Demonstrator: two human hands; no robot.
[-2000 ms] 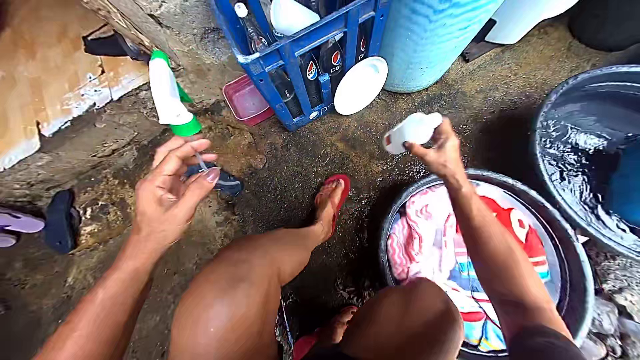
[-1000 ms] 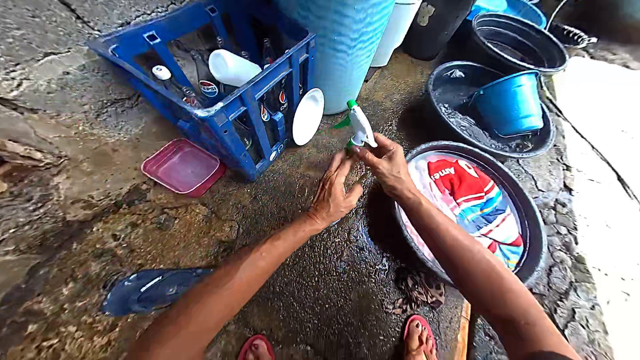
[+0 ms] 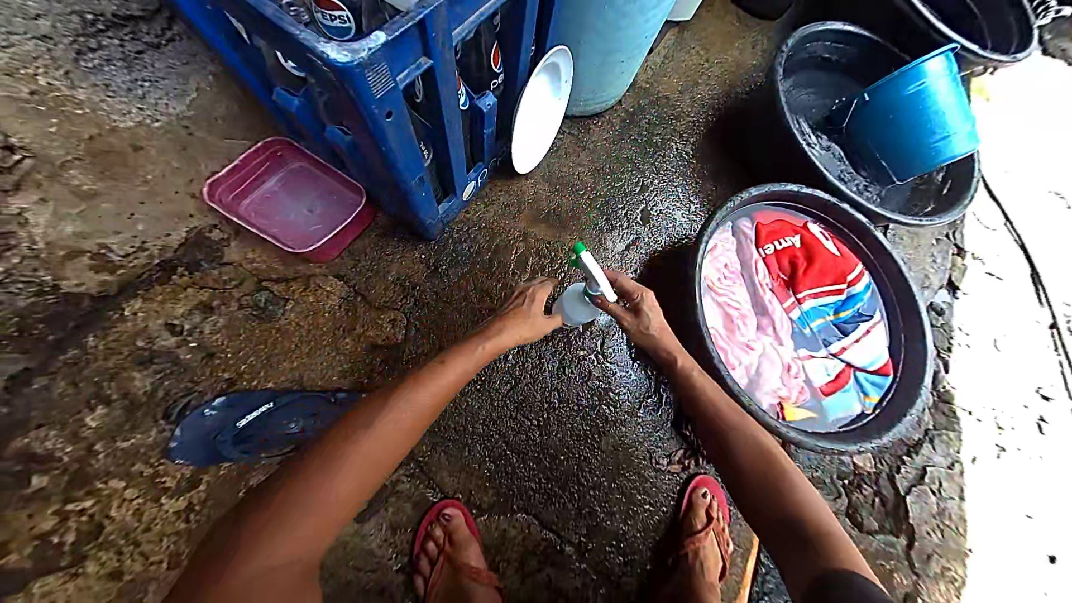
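Observation:
A white plastic spray bottle (image 3: pixel 575 306) is low over the wet ground between my hands. My left hand (image 3: pixel 528 311) grips the left side of its body. On top sits the white and green trigger sprayer head (image 3: pixel 596 275), with its green nozzle pointing away from me. My right hand (image 3: pixel 638 314) has its thumb and fingers around the sprayer head where it meets the bottle. Whether the head is fully seated cannot be told. Right of my right hand, a black basin (image 3: pixel 914 368) holds water with pink cloth (image 3: pixel 741 310) and a red, white and blue striped garment (image 3: pixel 825 285).
A blue crate (image 3: pixel 356 92) of soda bottles stands ahead, with a white plate (image 3: pixel 542 109) leaning on it. Left of it lies a pink plastic tray (image 3: pixel 285 197). A dark flip-flop (image 3: pixel 251 425) lies at left. Another black basin (image 3: pixel 787 100) with a blue pail (image 3: pixel 917 117) is at upper right.
Two seconds ago my hands were apart, the left with the sprayer head and the right with the white bottle. Now both parts are together between my hands. The view has shifted.

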